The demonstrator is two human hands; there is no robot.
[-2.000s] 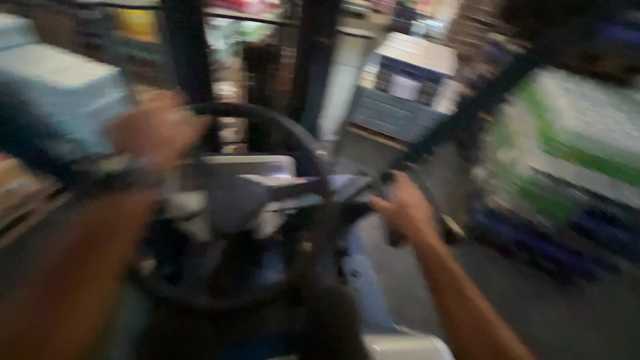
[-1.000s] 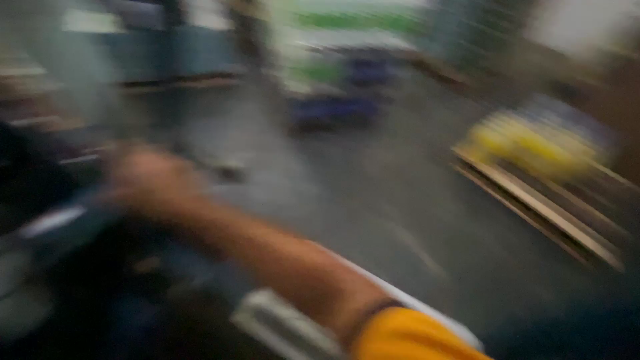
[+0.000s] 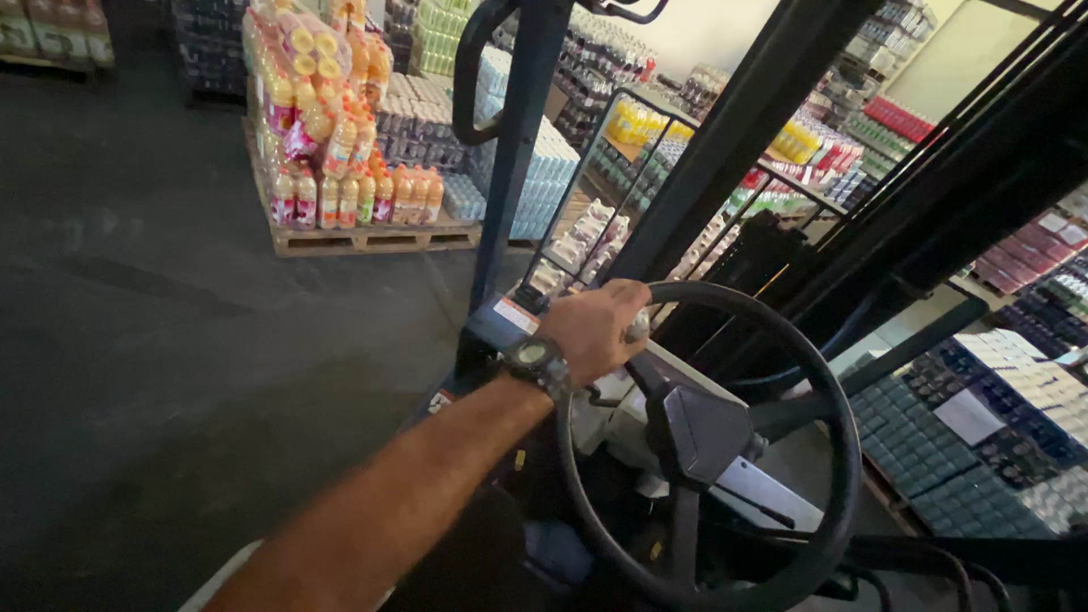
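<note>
My left hand [image 3: 595,331], with a wristwatch [image 3: 537,355] on its wrist, is closed around the spinner knob [image 3: 639,326] at the upper left of a forklift's black steering wheel [image 3: 841,442]. The wheel's hub [image 3: 701,433] and the levers beside its column lie to the right of my forearm. My right hand is out of the frame. Beyond the wheel rise the dark mast [image 3: 918,195] and the load backrest's bars [image 3: 650,144].
A wooden pallet [image 3: 374,242] of orange drink bottles [image 3: 340,136] stands ahead on the left, on the grey floor [image 3: 212,340]. Shrink-wrapped packs [image 3: 918,433] are stacked at the right. A cab post [image 3: 518,153] rises beside the wheel. More palletised drinks line the back.
The view has swung strongly. My right hand, at the levers two seconds ago, is now out of view. The steering wheel is in view again.
</note>
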